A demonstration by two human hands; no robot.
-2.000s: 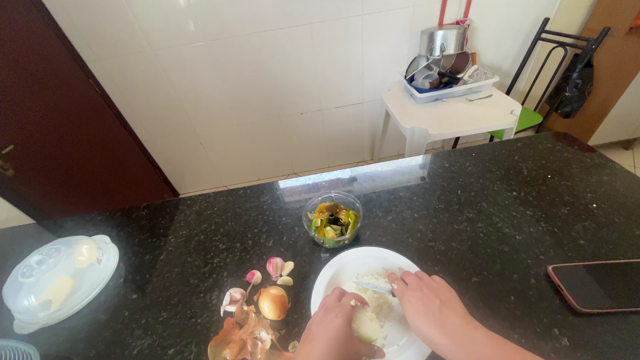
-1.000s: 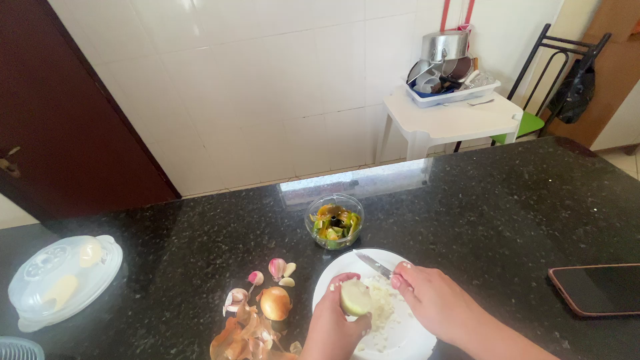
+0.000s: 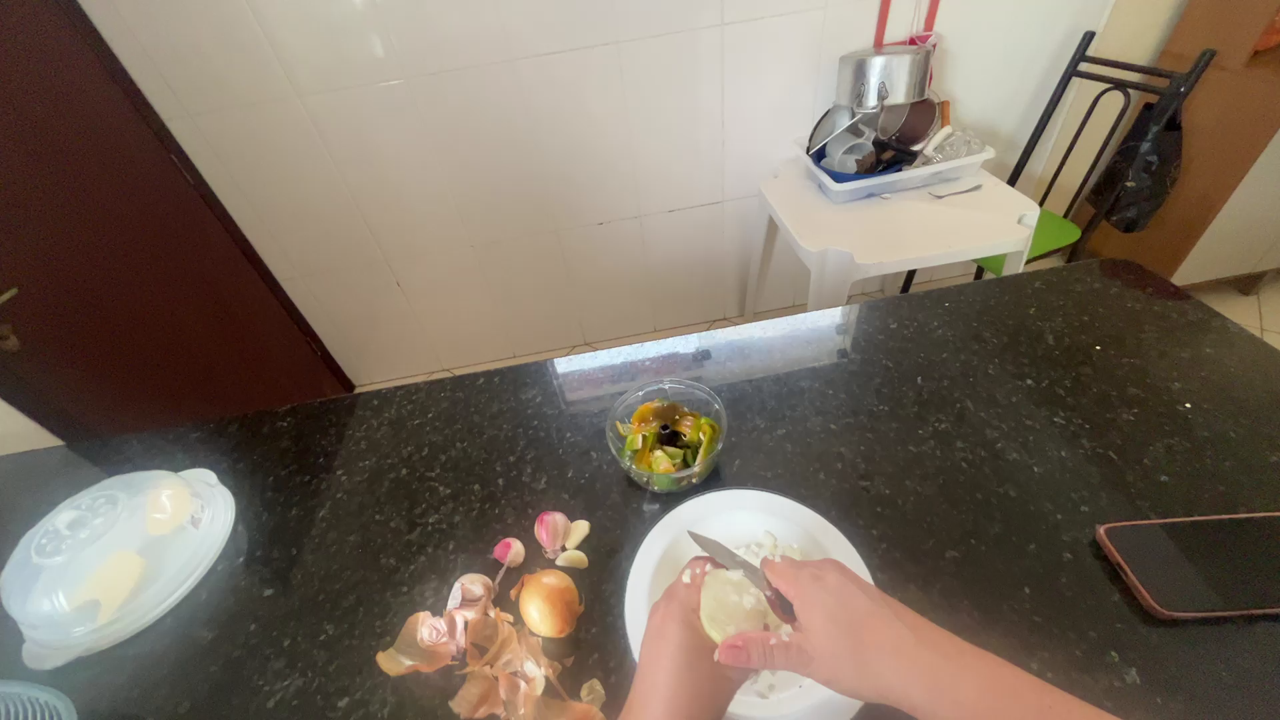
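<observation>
Over a white plate, my left hand holds a peeled, partly cut onion. My right hand grips a small knife by its handle, the blade lying across the top of the onion and pointing up and left. Chopped onion pieces lie on the plate beneath, and a few bits stick to my left fingers. My right thumb is by the onion's lower side. Left of the plate are a whole unpeeled onion, garlic cloves and dry skins.
Beyond the plate stands a clear bowl of cut green and orange vegetables. A lidded plastic container is at the left, a phone at the right, all on a dark granite counter. A white table bears a dish rack.
The knife has moved from beside the onion onto its top. My right hand has come closer to my left, its thumb now near the onion.
</observation>
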